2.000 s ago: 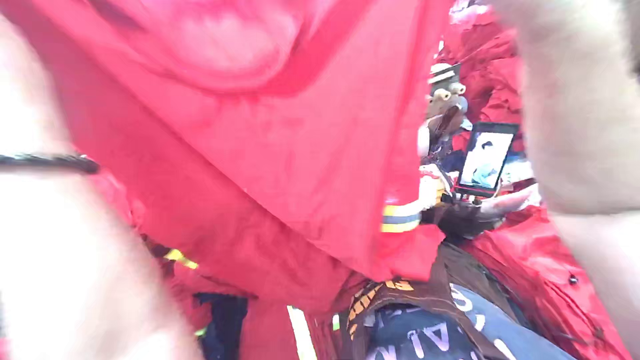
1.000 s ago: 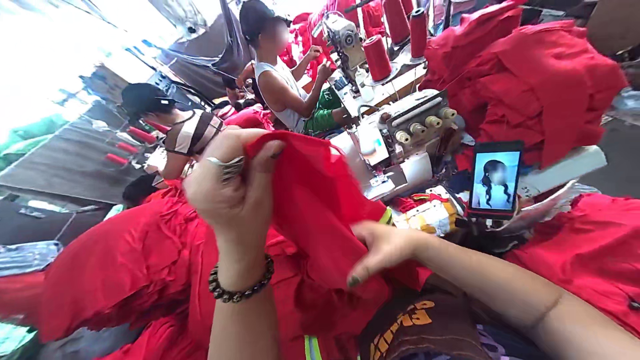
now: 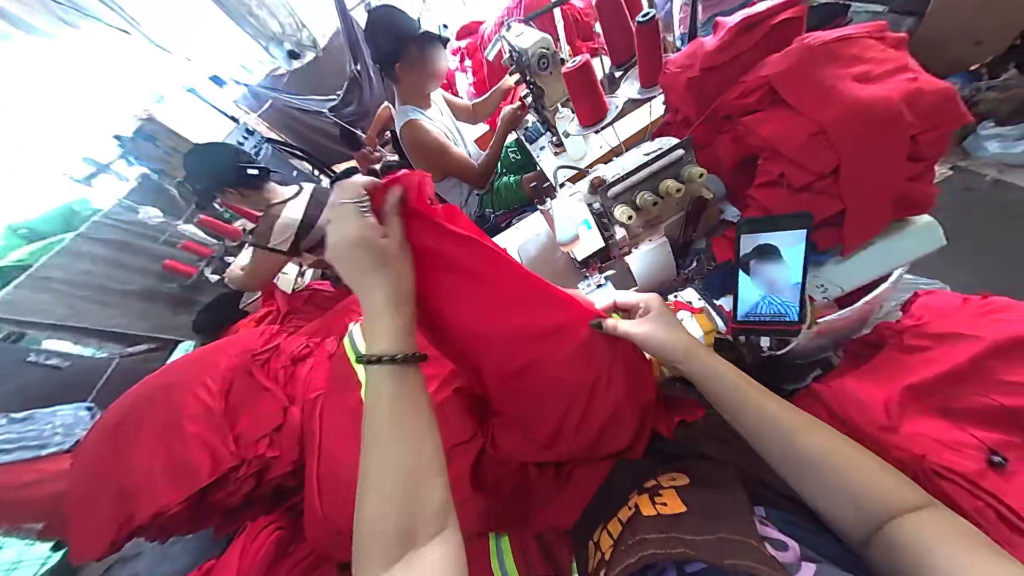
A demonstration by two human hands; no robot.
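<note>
My left hand (image 3: 366, 236), with a beaded bracelet at its wrist, grips the top edge of a red fabric garment (image 3: 496, 320). Pinched between the fingers of my right hand (image 3: 646, 322) is another edge of the same cloth, which stretches between both hands and hangs down over my lap. A yellow-green and grey reflective strip (image 3: 503, 554) shows below it. Just beyond my right hand stands an overlock sewing machine (image 3: 640, 200) with several tension dials on its front. A phone (image 3: 771, 276) with a lit screen stands upright right of the machine.
Red cloth is heaped at the left (image 3: 184, 432), at the back right (image 3: 848, 120) and at the right (image 3: 936, 384). Red thread cones (image 3: 586, 92) stand behind the machine. Two people in caps work beyond, one at another sewing machine (image 3: 538, 60). Brown printed cloth (image 3: 680, 512) lies on my lap.
The view has swung widely from the close red cloth. Since one second ago my right hand has moved away from my left, and the cloth is now spread between them.
</note>
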